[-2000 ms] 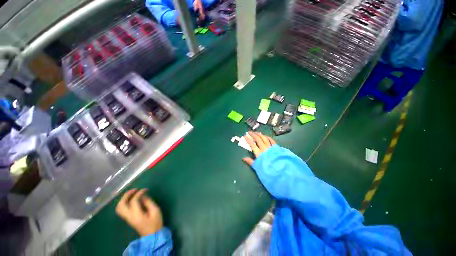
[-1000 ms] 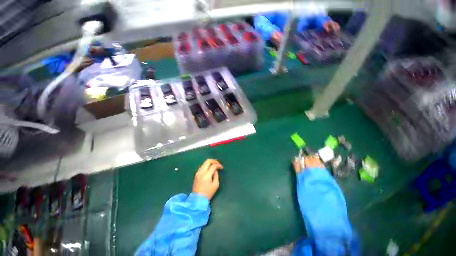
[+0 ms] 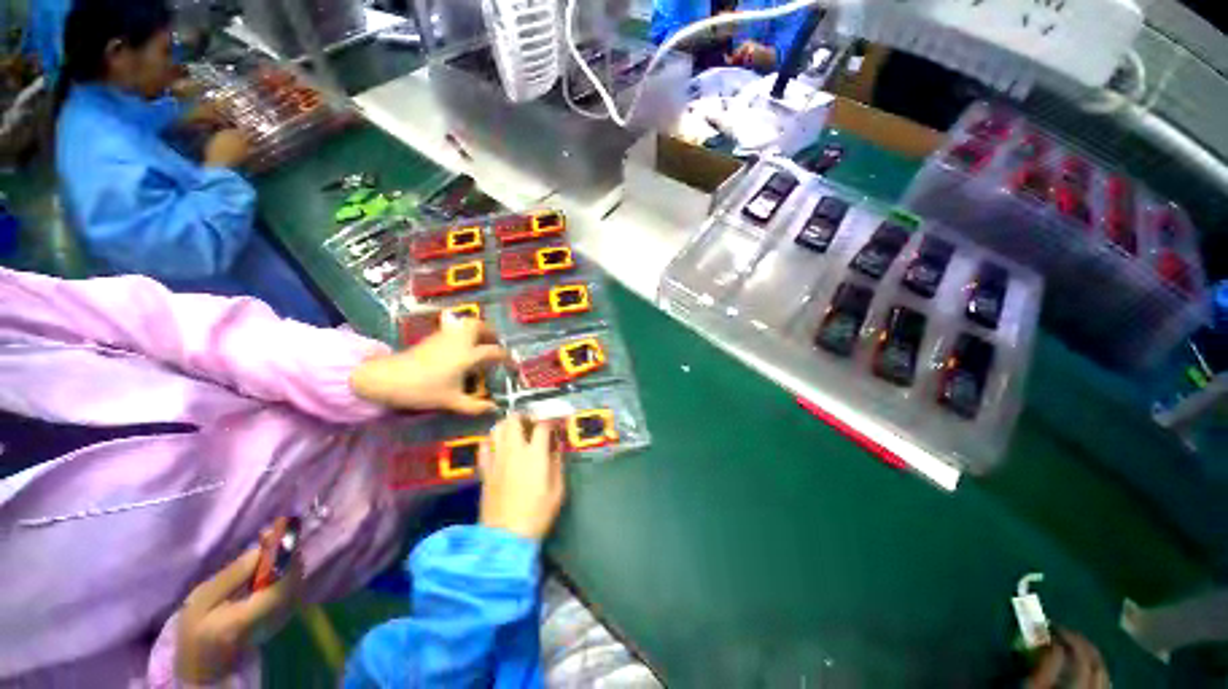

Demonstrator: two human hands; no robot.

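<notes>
Red keypad phones with yellow-orange screen frames, such as one at the upper right (image 3: 550, 303), lie in two rows in a clear blister tray (image 3: 626, 433). My left hand (image 3: 523, 471) reaches over the tray's near end, fingertips at the red part of the phone (image 3: 590, 428) there. Whether it grips that phone is hidden. My right hand (image 3: 1071, 662) is cut off by the bottom edge at the lower right, dark and blurred. Its fingertips are by the lower end of a small white piece (image 3: 1030, 617); I cannot tell whether they hold it.
A person in pink has one hand (image 3: 438, 366) over the tray and a phone (image 3: 276, 555) in the other. A stacked tray (image 3: 754, 289) with dark phones stands behind the bench's red strip (image 3: 848, 431). Another stack (image 3: 1064, 229) holds red phones. A person in blue (image 3: 142, 175) sits upper left.
The view has swung left, bringing the red-phone tray and the person in pink into sight. My left hand has moved onto that tray. My right hand is now at the lower right edge.
</notes>
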